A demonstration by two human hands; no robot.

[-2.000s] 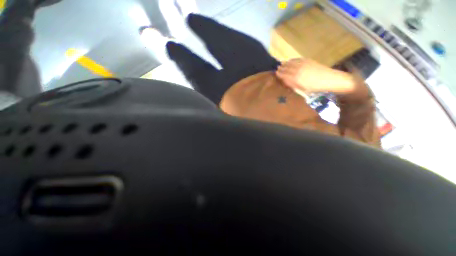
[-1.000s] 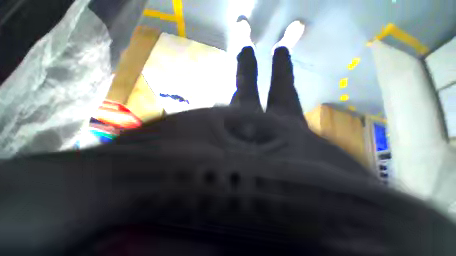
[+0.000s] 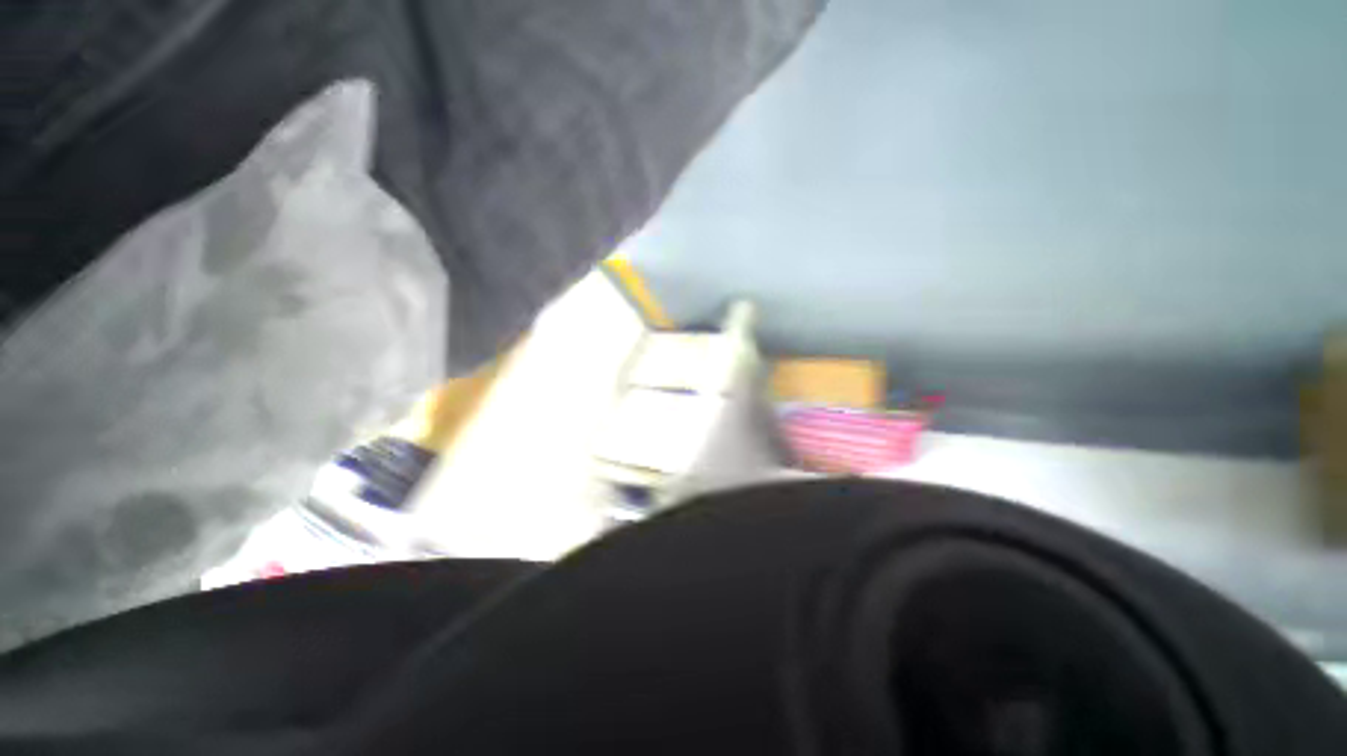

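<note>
A matte black curved device body fills the bottom of the picture, close to the lens. A dark round lens-like disc shows on it at the lower right, cut off by the bottom edge. No holes or port show on it now. Neither of my hands is in view, so I cannot tell what holds the device. Pale grey, blotchy sheet-like material lies at the left, next to dark grey cloth at the upper left.
Blurred beyond the device are a pink basket-like container, a brown box behind it and white equipment or furniture. A yellow strip shows near the cloth. Grey-blue floor spans the upper right. Another brown shape stands at the right edge.
The view has swung and tilted. The legs and white shoes have left the picture. The device's disc has moved to the lower right, its holes are gone from view, and the dark cloth covers more.
</note>
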